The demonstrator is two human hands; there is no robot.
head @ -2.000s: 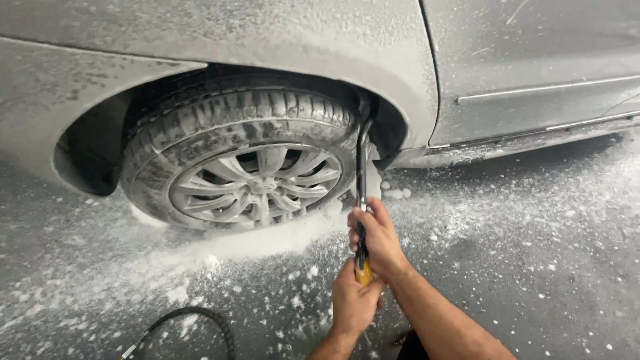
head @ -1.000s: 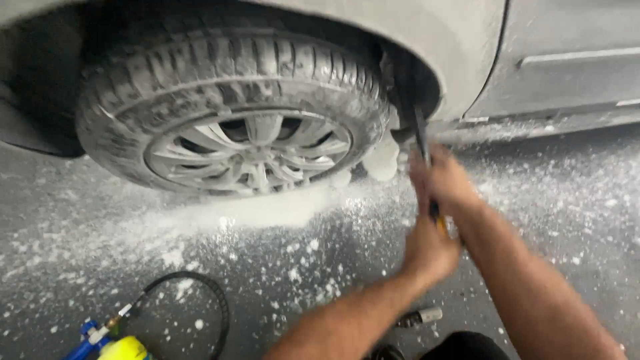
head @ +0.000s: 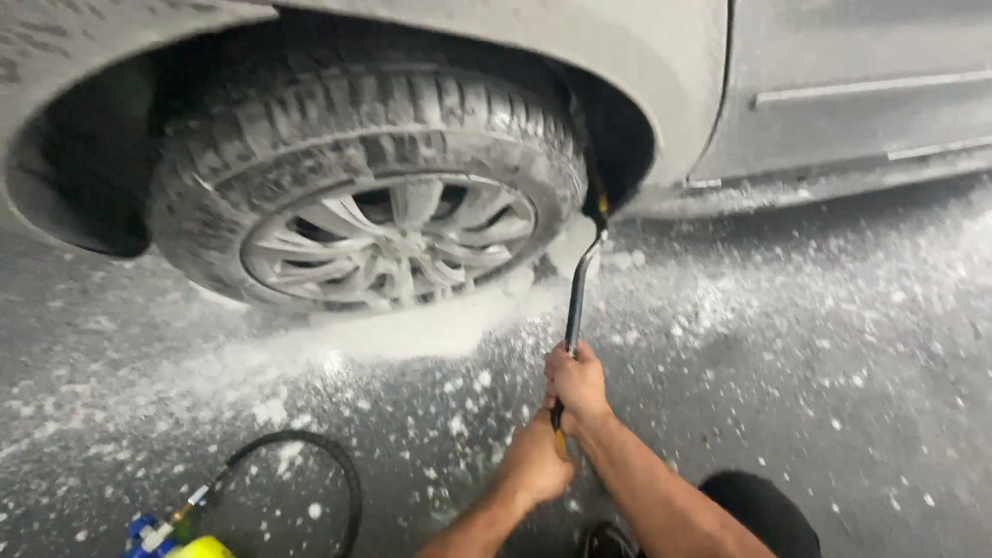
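Observation:
Both hands grip the handle of a long, bent-shaft brush (head: 577,298) with a dark grip and yellow parts. My right hand (head: 577,381) is closed around the shaft, higher up. Just below it, my left hand (head: 536,457) holds the handle's lower end. The far end of the tool reaches into the dark wheel well (head: 620,147), right of the tire (head: 372,116), where its head is hidden. White foam coats the tire and the multi-spoke wheel (head: 399,244). Around them is the foam-covered, light-coloured fender (head: 612,46) of a car.
Foam is pooled and spattered over the dark floor (head: 775,387). At the lower left, a black hose (head: 353,473) runs to a blue fitting (head: 147,535) beside a bright yellow object (head: 203,547). The car door (head: 860,85) is at the upper right. A dark-clothed knee (head: 763,508) shows below.
The tool has moved in the wheel well; more of its bent shaft now shows below the arch than one second ago. Both hands still hold it. The view has shifted.

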